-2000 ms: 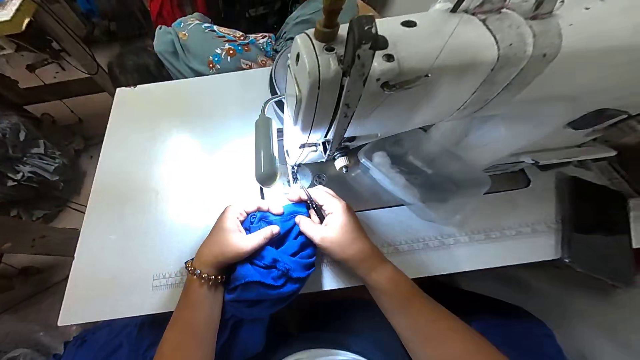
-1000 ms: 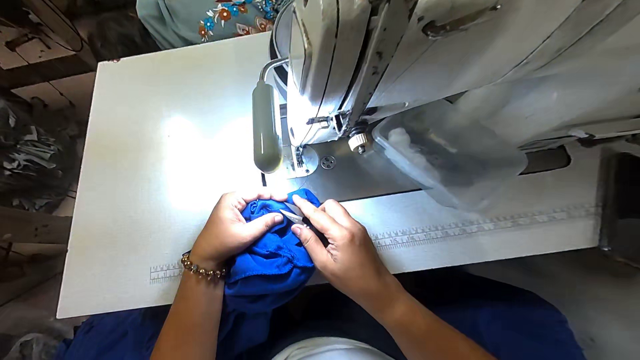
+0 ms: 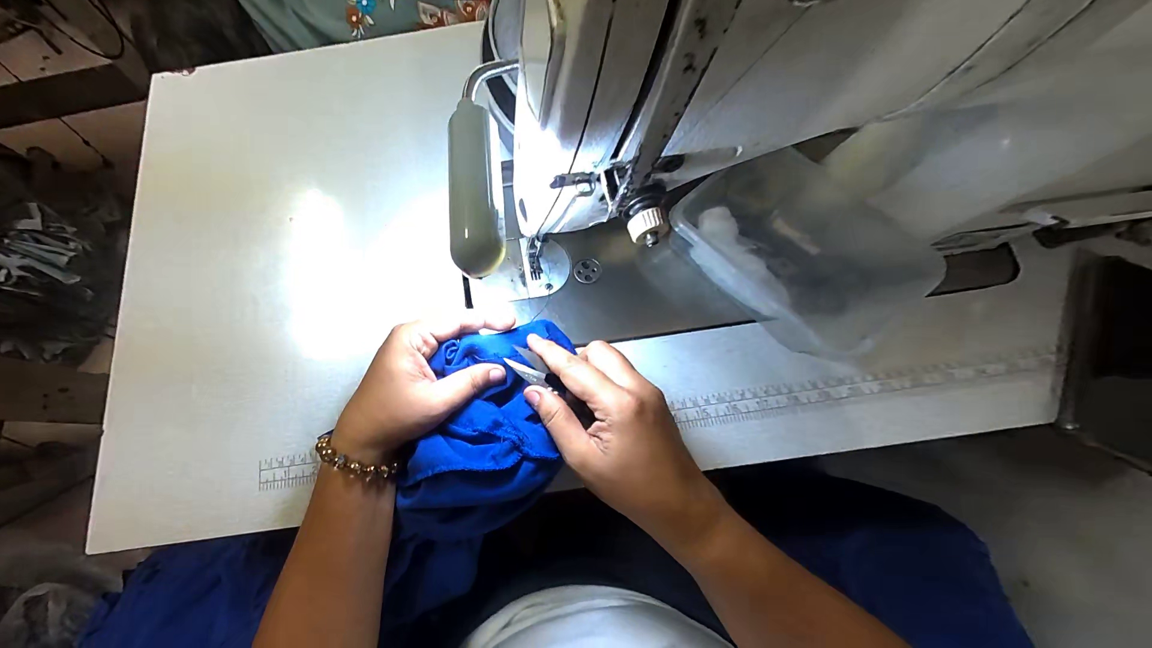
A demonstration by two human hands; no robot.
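Note:
Blue fabric [image 3: 490, 432] lies bunched over the front edge of the white table, just in front of the sewing machine's needle plate [image 3: 546, 270]. My left hand [image 3: 409, 382] grips its left side, with the thumb on top. My right hand [image 3: 621, 432] holds small thread snips [image 3: 529, 367], whose two blades stand apart over the fabric and point left toward my left thumb. The palm and fingers of my right hand hide most of the snips' handle. A thin thread runs between the needle area and the fabric.
The white sewing machine [image 3: 648, 99] rises behind the hands, its lamp [image 3: 475, 189] hanging left of the needle. A translucent plastic container [image 3: 792, 252] stands under the arm at right. A printed ruler strip [image 3: 864, 382] runs along the table's [image 3: 225, 297] front edge. A dark box-like object [image 3: 1107, 342] is at far right.
The snips, largely covered by my right hand two seconds ago, now show their blades apart over the fabric. My left hand keeps its hold. The view has moved closer to the machine.

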